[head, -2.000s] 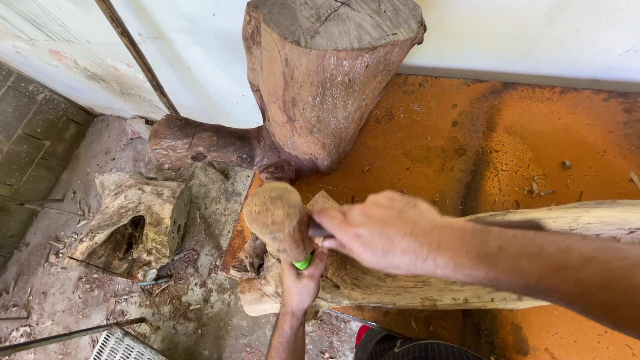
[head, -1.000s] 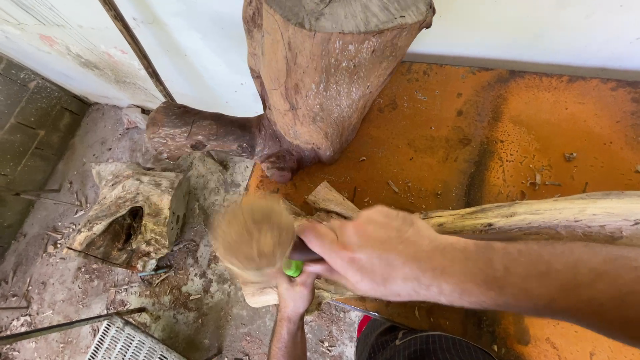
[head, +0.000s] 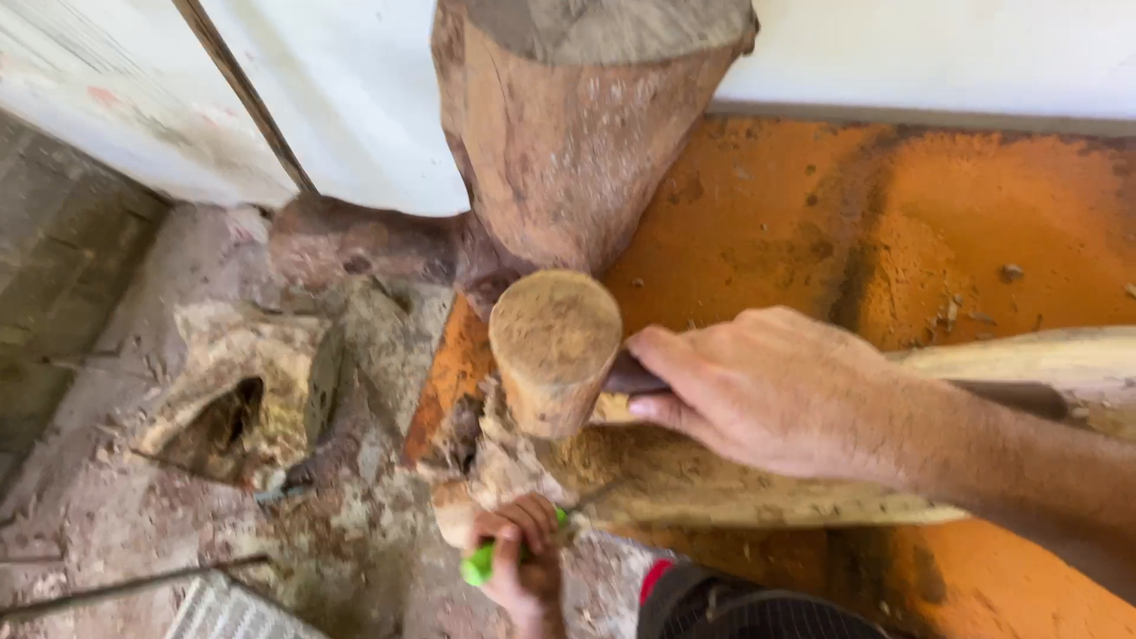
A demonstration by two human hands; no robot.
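Observation:
My right hand (head: 772, 390) grips the dark handle of a wooden mallet (head: 556, 355), whose round head faces the camera above the near end of a pale log (head: 745, 488). Lower and to the left, my left hand (head: 524, 550) is closed around the bright green handle of a chisel (head: 479, 564). Its thin metal shaft points up and right toward the log's hollowed surface; where the tip rests is hard to make out. The mallet head is apart from the chisel handle. The log lies lengthwise on an orange surface, partly hidden by my right forearm.
A large upright stump (head: 577, 142) with a side branch (head: 364, 244) stands beyond the mallet, against a white wall. On the littered floor at left lies a hollow wood chunk (head: 240, 399). A white perforated crate (head: 235, 612) sits at the lower left. Chips dot the orange surface (head: 754, 222).
The mallet head, blurred one second ago close over the green handle, now stands above and apart from it. More of the green handle and the chisel's shaft shows.

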